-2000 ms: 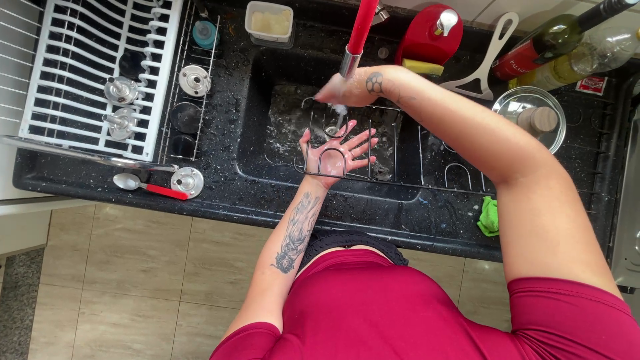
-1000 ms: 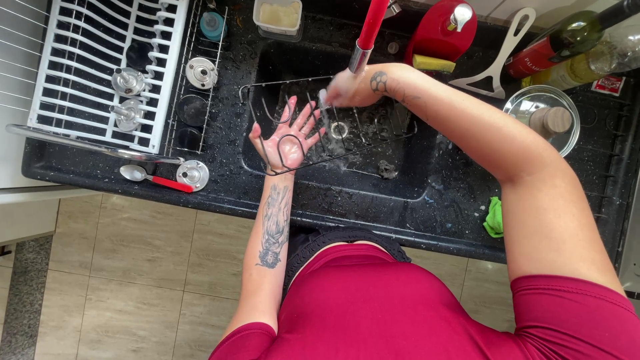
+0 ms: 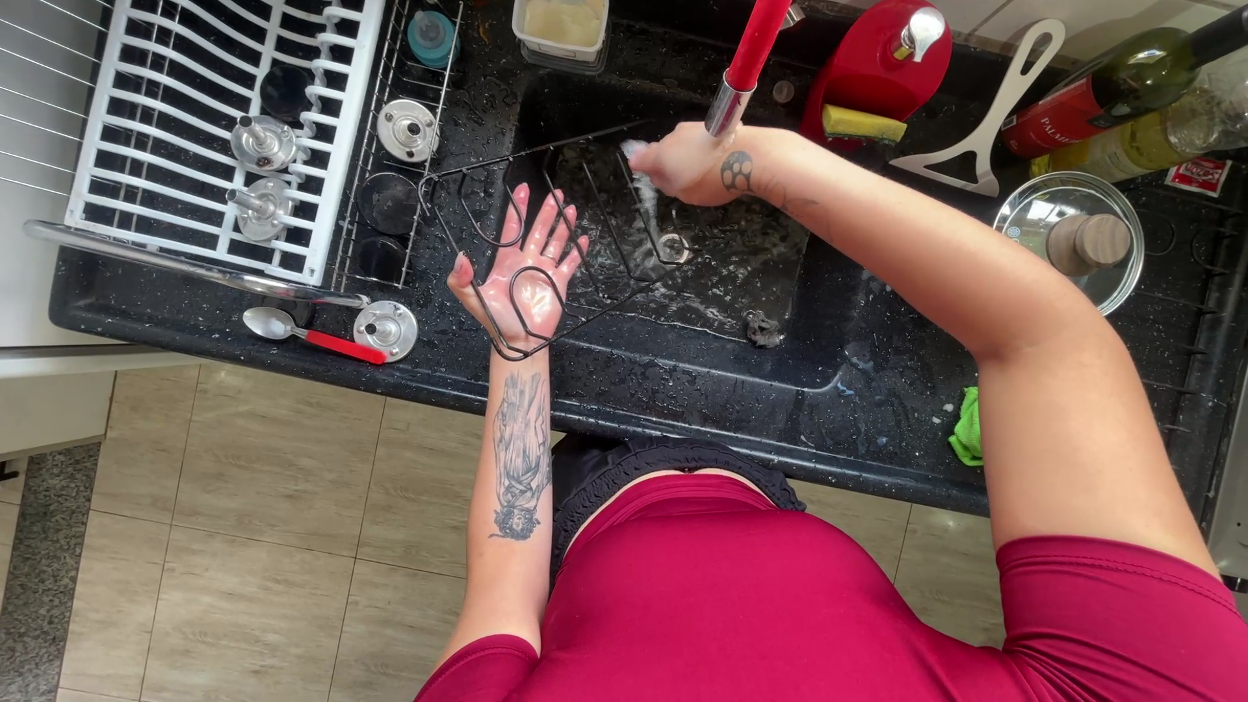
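My left hand lies palm up under a black wire stove grate, its wet fingers spread and its thumb near the grate's frame. The grate is tilted over the left part of the black sink. At the grate's far right side is my right hand, under the red-and-metal faucet spout, with water running by its fingers. Whether its fingers grip the wire cannot be told. Water swirls around the drain, and a dark wad lies in the sink's near right part.
At left stand a white dish rack, metal burner parts and a red-handled spoon. Behind the sink are a plastic tub and a red soap dispenser with a sponge. Bottles, a glass lid and a green cloth are at right.
The grate and my left hand have moved left from over the sink's middle. The drain and the dark wad, largely behind the grate two seconds ago, show more plainly.
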